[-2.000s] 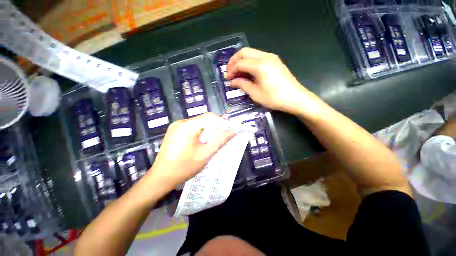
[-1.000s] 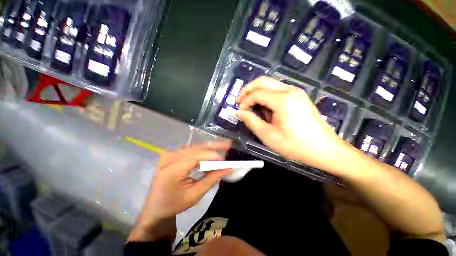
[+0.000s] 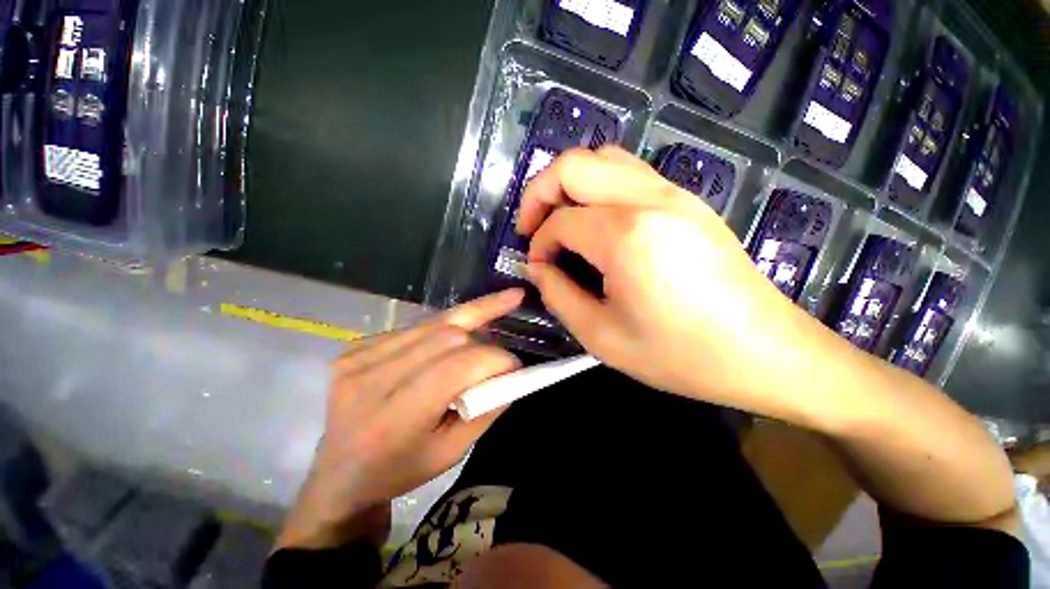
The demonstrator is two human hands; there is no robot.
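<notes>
A clear plastic tray holds several dark purple phone cases in two rows. My right hand is over the near-left phone case, its thumb and index finger pinched at the case's lower part; whether a label is between them I cannot tell. My left hand holds a folded white backing strip between its fingers. Its extended index finger reaches to the case's lower end, near my right thumb. Several other cases, such as one in the upper row, bear white printed patches.
Another clear tray with a dark phone case lies at the left on the dark green bench. Below the bench edge is a grey floor with a yellow line. Dark grey objects stand at the lower left.
The view has swung from the tray's right end to its left end and moved closer. My right hand has gone to the near-left case. My left index finger has moved up to that case.
</notes>
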